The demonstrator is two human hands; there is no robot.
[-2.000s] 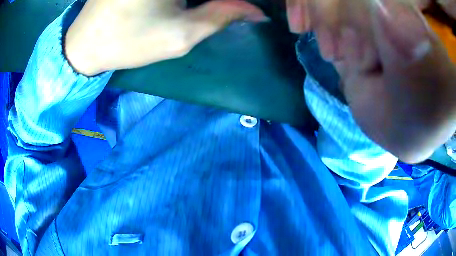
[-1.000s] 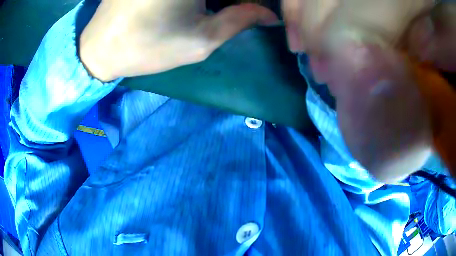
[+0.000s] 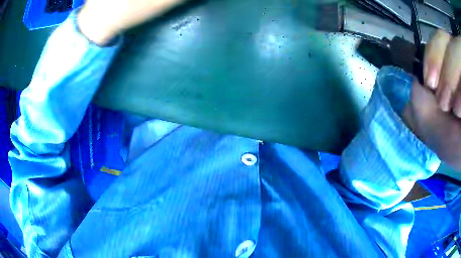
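My left hand (image 3: 124, 16) shows at the top left as a wrist and the lower palm; its fingers are cut off by the top edge. My right hand (image 3: 441, 93) is at the right edge with curled fingers, partly cut off; whether it holds anything is not visible. Small black pieces (image 3: 397, 53) lie just left of its fingers. Several dark bar-shaped housings (image 3: 376, 25) with paler faces lie side by side at the top right, beyond my right hand.
The dark green bench mat (image 3: 227, 75) carries small dark specks. A small blue tray (image 3: 38, 21) with dark contents stands at the top left. A pale, speckled strip (image 3: 356, 68) lies left of my right sleeve. Blue containers (image 3: 103, 146) show below the bench edge.
My right hand has moved right, uncovering the housings and black pieces; the orange tool is out of view. My left hand has moved up, mostly out of the picture. The blue tray now shows.
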